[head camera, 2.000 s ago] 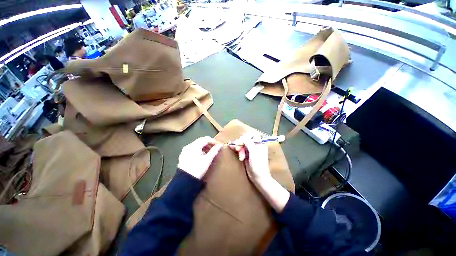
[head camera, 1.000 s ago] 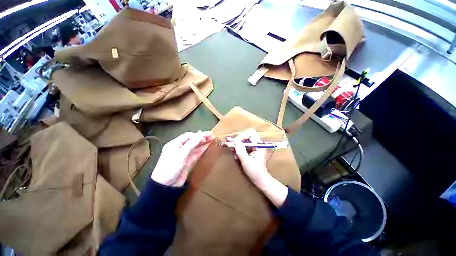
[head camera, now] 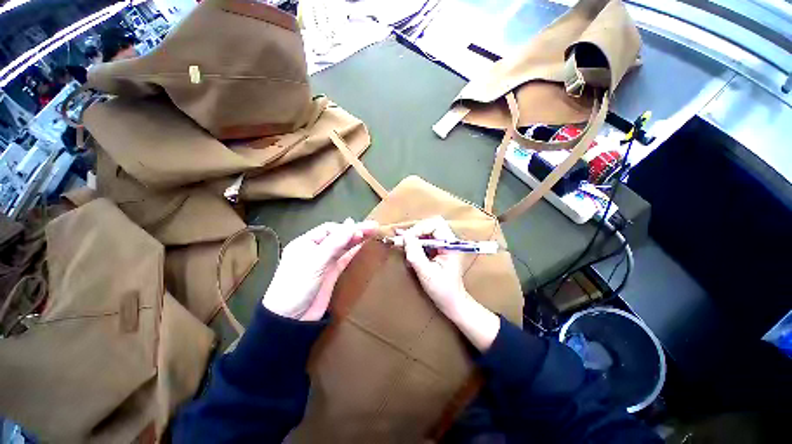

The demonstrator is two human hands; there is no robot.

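Observation:
A tan tote bag [head camera: 395, 321] lies in front of me, its near part towards my lap, with leather trim [head camera: 347, 299] along its left side. My right hand [head camera: 436, 264] holds a thread burner pen [head camera: 460, 246] with a pale and dark barrel, its tip pointing left at the bag's seam. My left hand [head camera: 314, 264] is beside the tip, with thumb and fingers together at the bag's edge. Whether the left fingers pinch fabric or a thread is too small to tell for certain.
Slumped tan bags [head camera: 217, 78] are piled at the left. Another tan bag [head camera: 530, 82] lies at the back right, its strap over a white power strip [head camera: 556, 192] with red and black items. A round bin [head camera: 618, 355] stands below at right. The green-topped table [head camera: 404, 113] lies between.
Over the last two seconds my left hand has shifted left and opened flatter, and the bag has turned to show the leather trim. The pen stays in my right hand. The view has shifted slightly.

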